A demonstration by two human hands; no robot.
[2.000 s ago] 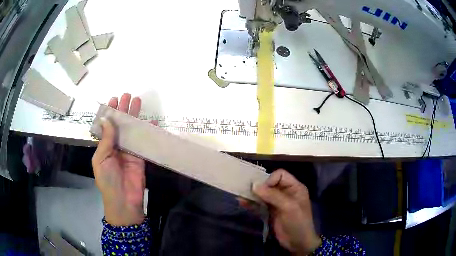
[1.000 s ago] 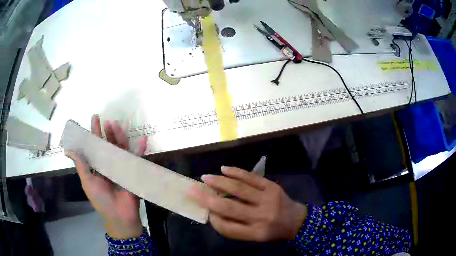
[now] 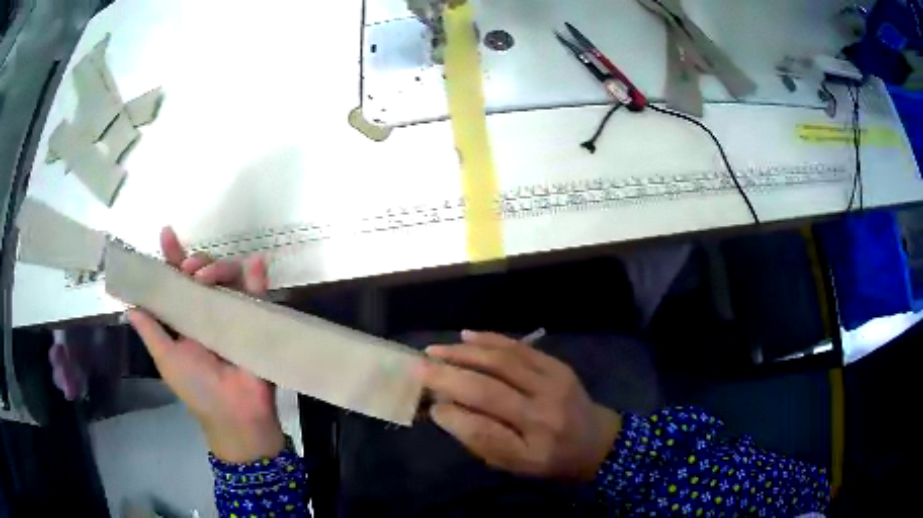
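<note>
A grey-beige fabric strip [image 3: 265, 339] slants across the lower left, in front of the table's front edge, with its far left end over that edge. My left hand [image 3: 218, 374] is under the strip's left part, palm up, thumb on the near side and fingers behind it; it holds the strip. My right hand [image 3: 516, 405] is at the strip's right end, with the fingertips on that end. The underside of the strip and any zipper teeth do not show.
Small cut pieces [image 3: 101, 132] lie at the table's left. The yellow tape guide [image 3: 472, 152] runs from the bed plate [image 3: 405, 76] to the front edge. Red and black snips [image 3: 607, 73] with a cord and crossed narrow strips [image 3: 698, 56] lie right. A blue crate [image 3: 870, 268] stands below right.
Over two seconds, the strip and both hands have moved left in view. My right hand has turned from a thumb pinch to fingers laid at the strip's end. The camera view has also turned.
</note>
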